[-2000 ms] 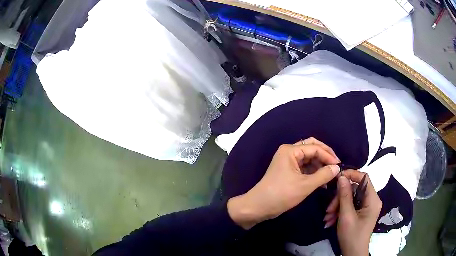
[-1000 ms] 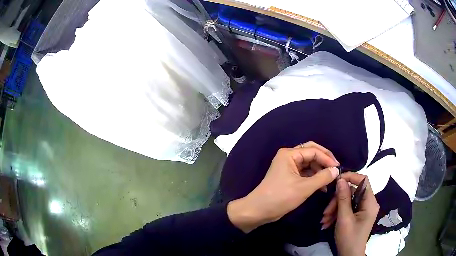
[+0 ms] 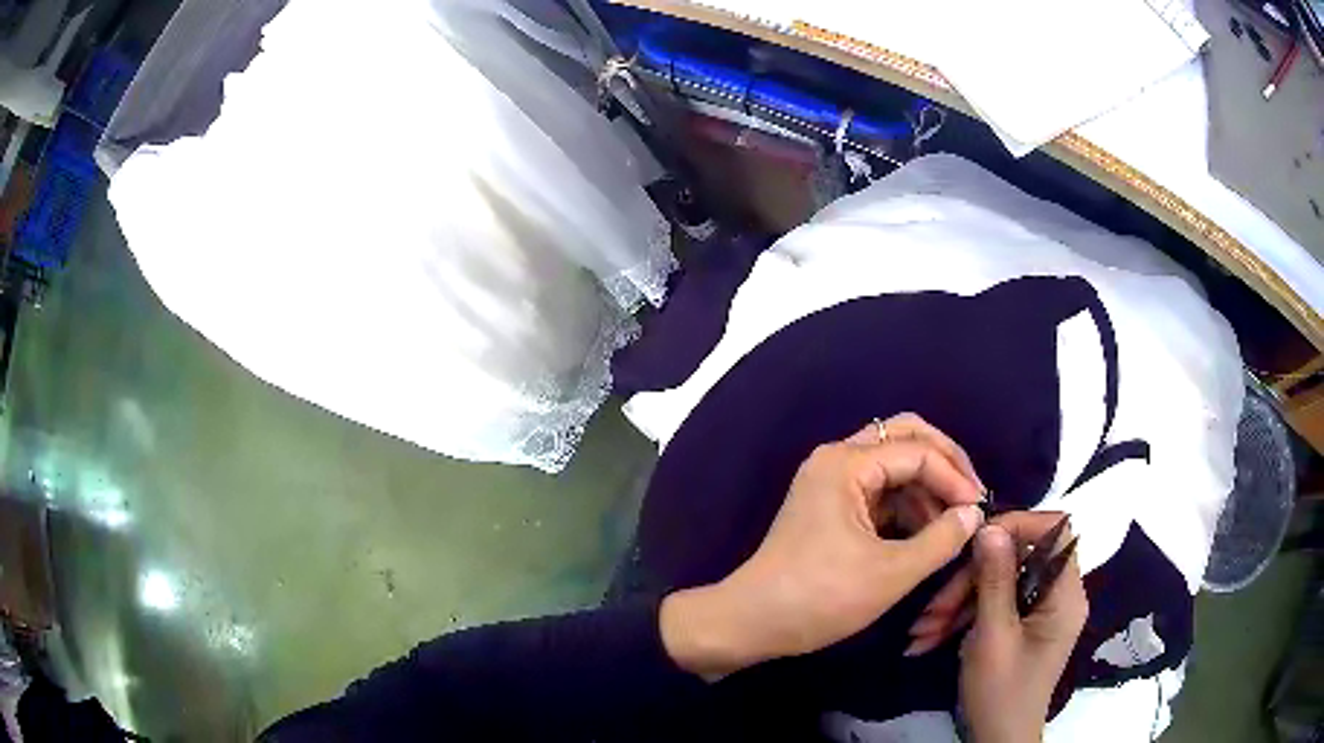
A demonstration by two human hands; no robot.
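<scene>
A dark purple garment (image 3: 871, 370) lies spread over a puffy white cloth (image 3: 857, 240), with a narrow strap (image 3: 1112, 370) at its right. My left hand (image 3: 835, 544) pinches the garment's edge between thumb and forefinger, at a tiny dark piece too small to name. My right hand (image 3: 1016, 624) is close against it at the right, thumb and forefinger together at the same spot. Dark pointed metal snips (image 3: 1043, 566) are held in my right palm. Any needle or thread between the fingertips is too small to make out.
A white gown with a lace hem (image 3: 378, 247) hangs at the left above the green floor (image 3: 291, 523). A wood-edged table (image 3: 1162, 196) with white papers (image 3: 1067, 58) and a red stick (image 3: 1281, 67) runs along the top right. A mesh basket (image 3: 1252, 494) stands at the right.
My right hand has turned and shifted slightly left and down, and the snips' two points now show apart. My left hand stays at nearly the same spot on the garment.
</scene>
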